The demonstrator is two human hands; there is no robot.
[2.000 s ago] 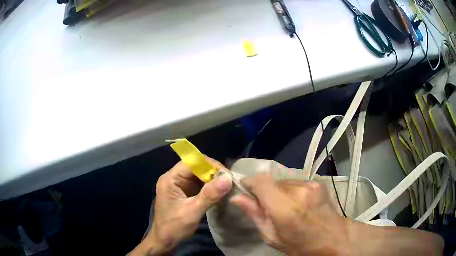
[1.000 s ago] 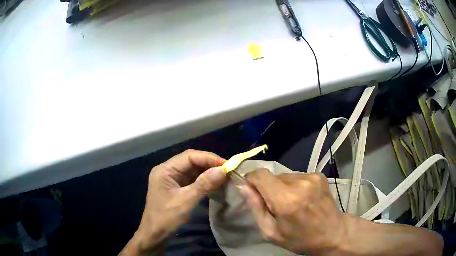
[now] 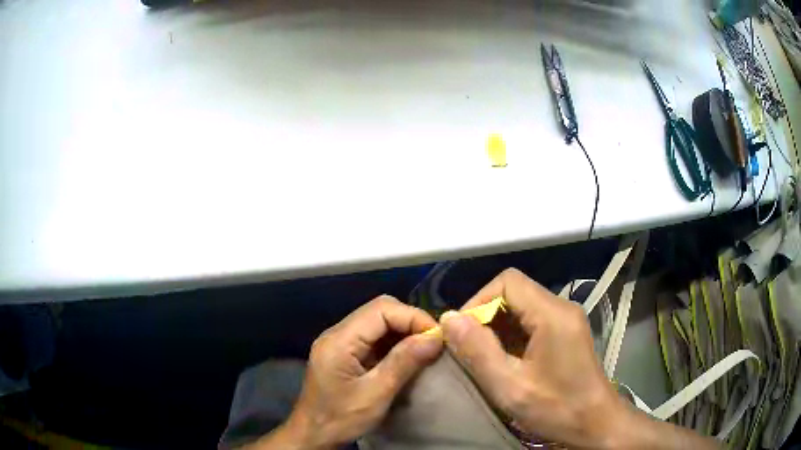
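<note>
A beige bag body point(image 3: 430, 409) lies on my lap under my hands. A yellow binding tape tail point(image 3: 485, 311) sticks out at its corner. My left hand point(image 3: 373, 369) pinches the tape and bag corner between thumb and fingers. My right hand point(image 3: 536, 360) pinches the tape right beside it, thumb tips close together, with the tape's frayed end showing between thumb and fingers. The exact spot where tape meets bag is hidden by the fingers. Beige straps point(image 3: 703, 383) hang to the right of my right hand.
On the white table point(image 3: 263, 176) lie a yellow offcut point(image 3: 497, 150), thread snips point(image 3: 559, 97) on a black cord, green-handled scissors point(image 3: 684, 154), and a round black block point(image 3: 716, 132) with a brown-handled pen-like tool point(image 3: 736, 132). Stacked beige bags point(image 3: 725, 321) with yellow edges are at the right.
The view has shifted, so the table items sit lower and further right. My right hand has moved up to pinch the tape, and the tape end now points right between its fingers.
</note>
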